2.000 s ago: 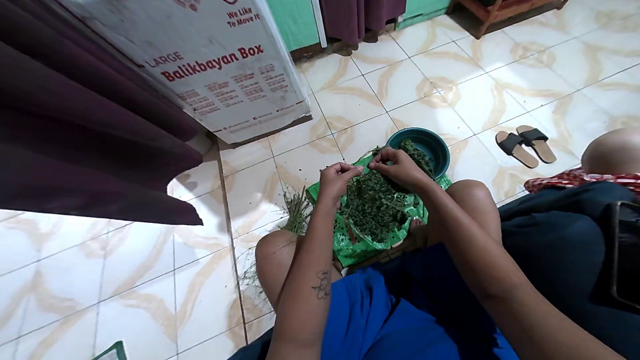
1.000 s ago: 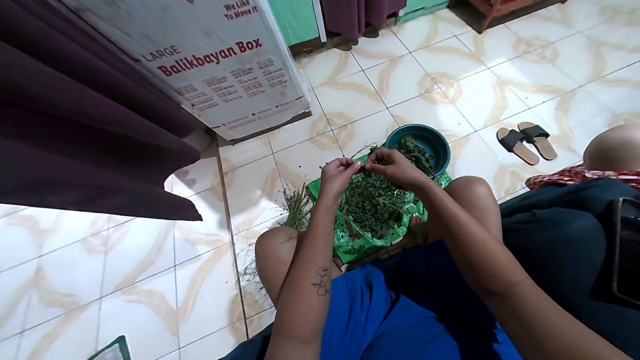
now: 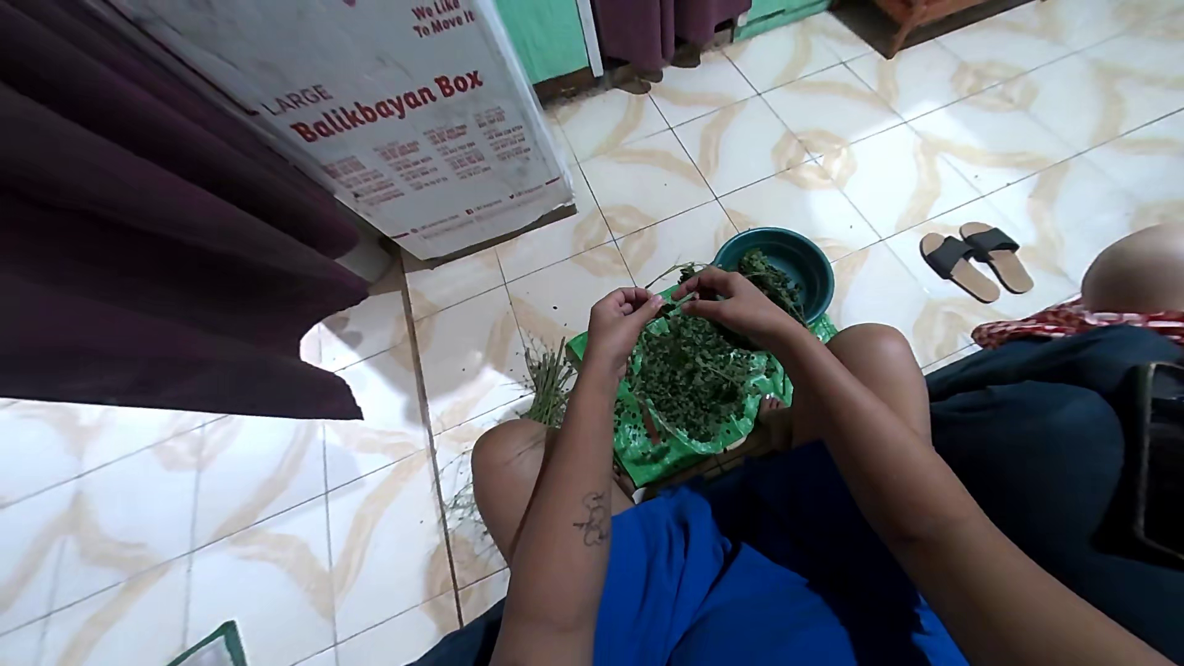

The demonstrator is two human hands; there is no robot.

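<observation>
My left hand point(image 3: 622, 324) and my right hand point(image 3: 731, 301) are close together above a green plastic sheet point(image 3: 638, 453), fingertips pinched on a thin leafy green stem point(image 3: 680, 301). Below them, a pile of small plucked green leaves point(image 3: 698, 375) lies on the sheet. Just beyond my right hand stands a round teal plastic basin point(image 3: 809, 264), with leafy stems point(image 3: 768, 277) inside its left part. A bunch of bare thin stems point(image 3: 548, 384) lies on the tiles by my left forearm.
A large printed cardboard box point(image 3: 416, 176) stands at the upper left beside a dark purple curtain point(image 3: 166, 231). A pair of sandals point(image 3: 976, 261) lies on the tiled floor to the right. Another person's knee point(image 3: 1138, 268) shows at the right edge. A wooden piece of furniture point(image 3: 925, 18) is at the top.
My hands have shifted slightly apart from where they met one second ago. The basin, the leaf pile and the sandals stay where they were.
</observation>
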